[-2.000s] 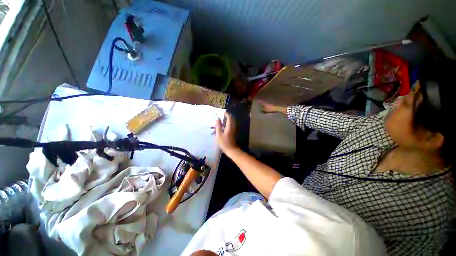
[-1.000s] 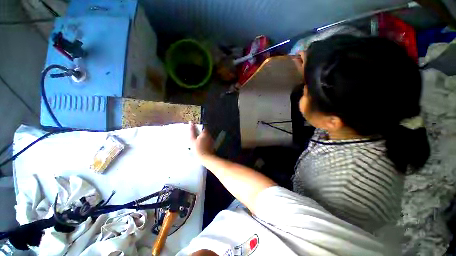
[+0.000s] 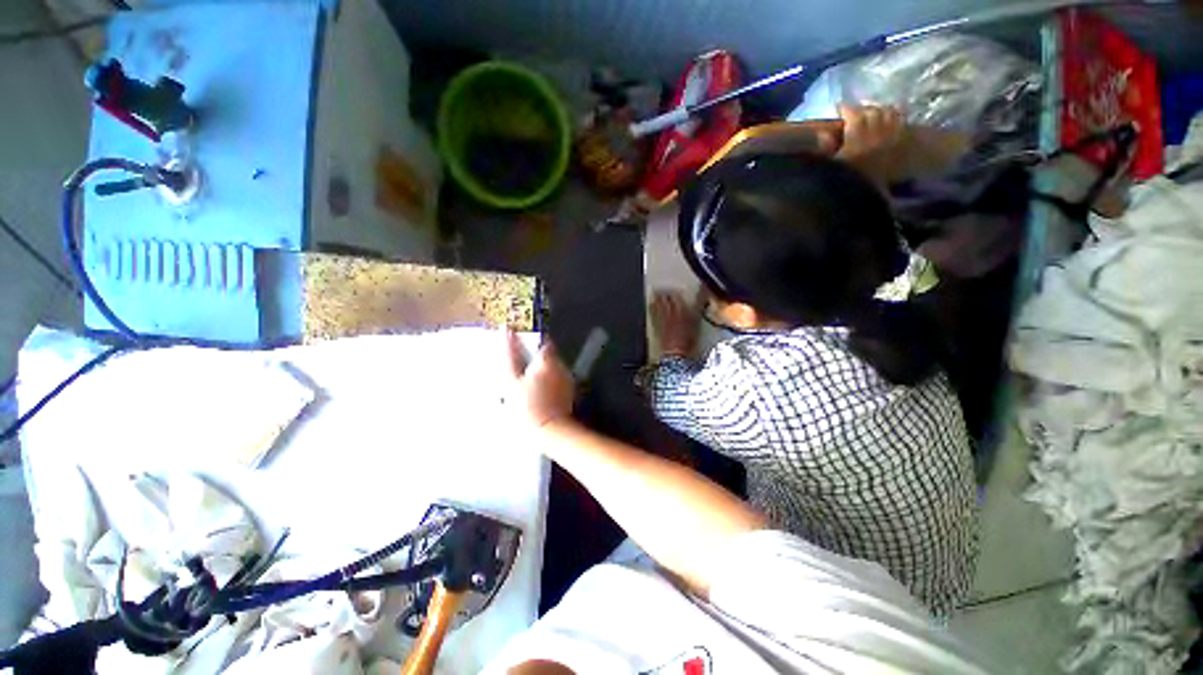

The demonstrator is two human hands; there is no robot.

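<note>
My right hand rests at the right edge of the white cloth-covered table, one finger pointing up over the top; no held item shows. My left hand is not in view. The steam iron, with an orange-brown wooden handle, stands on the table at lower centre, black hose attached, untouched. Crumpled cream cloth lies at lower left, partly behind the hose. A pale flat block lies further back on the table.
A blue vented metal box stands beyond the table, a speckled board beside it. A green basket is behind. A person in a checked shirt bends over a cardboard piece right of my arm. Cream cloth is heaped at far right.
The view has shifted, bringing the cloth heap at right into sight. The person has bent down and turned away, one hand now on the cardboard's top edge. My right hand stays at the table edge.
</note>
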